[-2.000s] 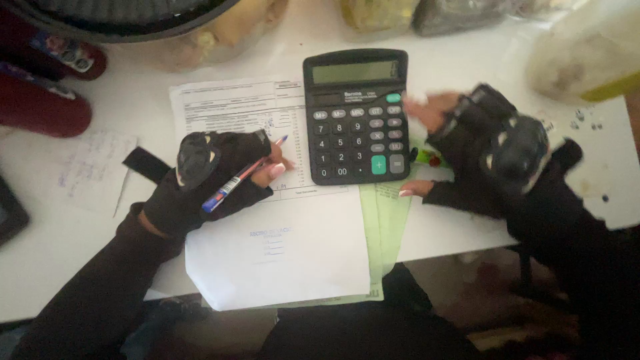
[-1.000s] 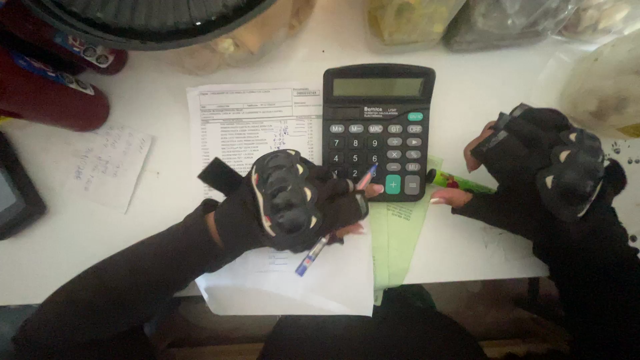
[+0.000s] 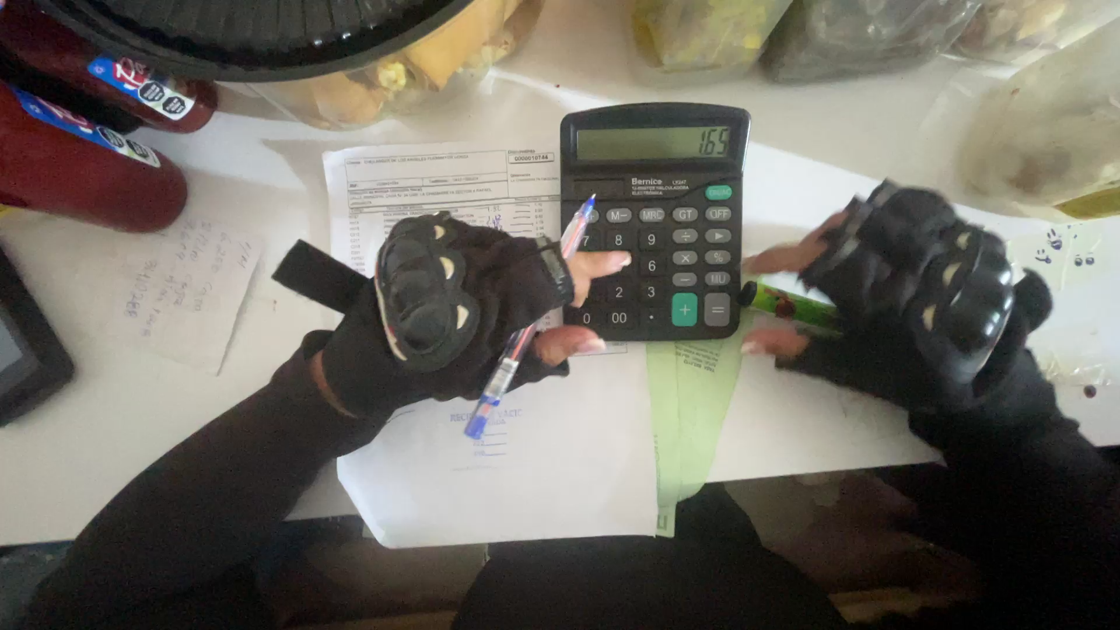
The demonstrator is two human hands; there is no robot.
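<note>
My left hand (image 3: 490, 302), in a black fingerless glove with a knuckle guard, holds a clear pen with blue ends (image 3: 500, 378). One of its fingers reaches over the number keys of a black desk calculator (image 3: 652, 188), whose display shows digits. The calculator lies on a printed form (image 3: 420, 179). Below it are a white sheet (image 3: 525, 490) and a green sheet (image 3: 691, 420). Right of the calculator is my right hand (image 3: 910, 297), gloved the same way, fingers apart, close to a green cylindrical item (image 3: 787, 304) that it partly hides. Whether it touches that item I cannot tell.
Red bottles (image 3: 96, 166) stand at the upper left beside a black round lid or tray (image 3: 245, 35). A handwritten paper (image 3: 197, 289) and a dark device (image 3: 26, 341) lie at the left. Plastic bags with contents (image 3: 700, 31) line the back, and a clear container (image 3: 1050, 131) is at right.
Digits stand on the display. My left hand, at the lower number keys one second ago, has moved a little up and left over the calculator, the pen still in it.
</note>
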